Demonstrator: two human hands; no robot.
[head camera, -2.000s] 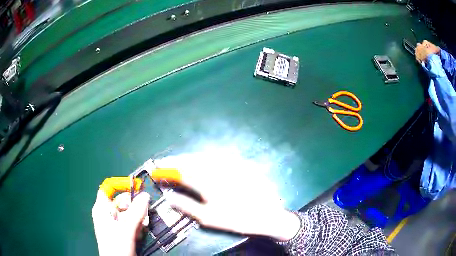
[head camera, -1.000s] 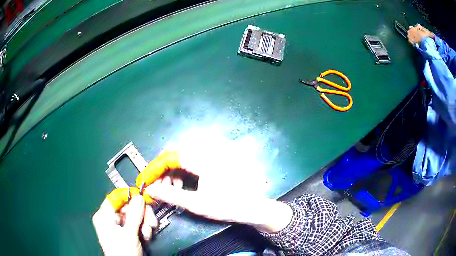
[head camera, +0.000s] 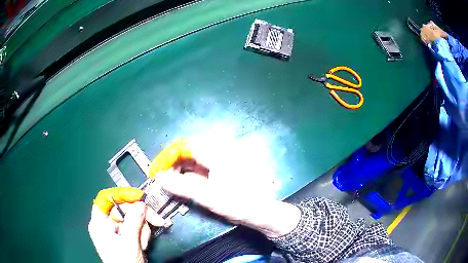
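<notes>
A grey housing lies flat on the green bench at lower left, its open window end pointing up and left. Its slotted section shows partly between my hands. My left hand, with an orange finger cot, pinches a thin dark piece beside the housing's lower left side. My right hand, also with an orange cot, reaches over the housing with its fingertips where window and slotted section meet. Glare washes out part of this hand, and whether it grips anything is hidden.
A squarish grey unit lies farther up the bench. Open scissors with orange handles lie to the right. A narrow grey part lies near another person's hand and blue sleeve. A blue stool stands beyond the bench edge.
My hands were together over the housing's slotted section; they have now parted, the right slightly up and the left slightly left. More of the slotted section shows.
</notes>
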